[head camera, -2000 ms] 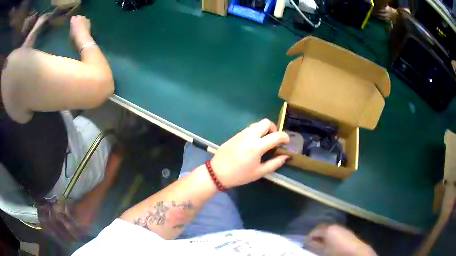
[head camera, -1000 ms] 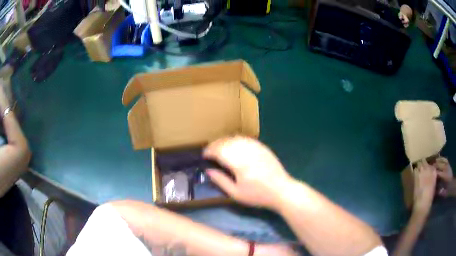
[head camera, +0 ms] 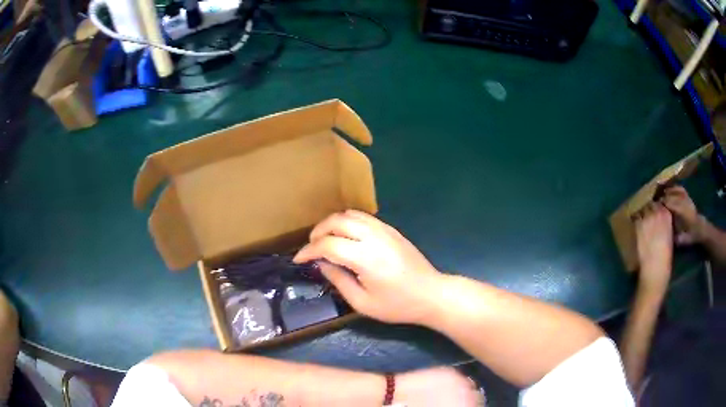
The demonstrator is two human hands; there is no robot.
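Observation:
An open brown cardboard mailer box (head camera: 256, 195) lies on the green mat in front of me, its lid raised at the back. Inside, a black coiled cable (head camera: 259, 270) lies along the back. A greyish bagged device (head camera: 252, 315) sits front left, and a dark power adapter (head camera: 309, 308) sits to its right. My right hand (head camera: 370, 266) is over the box's right part, fingertips at the cable; whether they grip it is unclear. My left hand (head camera: 436, 391) is low at the bottom edge, blurred and partly cut off, outside the box.
A blue tray (head camera: 121, 83), a brown carton (head camera: 70, 91) and a white power strip (head camera: 199, 17) with wires stand at back left. A black unit (head camera: 509, 25) is at the back. At right, another person's hands (head camera: 665, 222) work at a cardboard box (head camera: 629, 219).
The view has shifted, so the box appears lower left and more tilted. My right hand's fingertips are now at the cable. The other person's box flap has moved.

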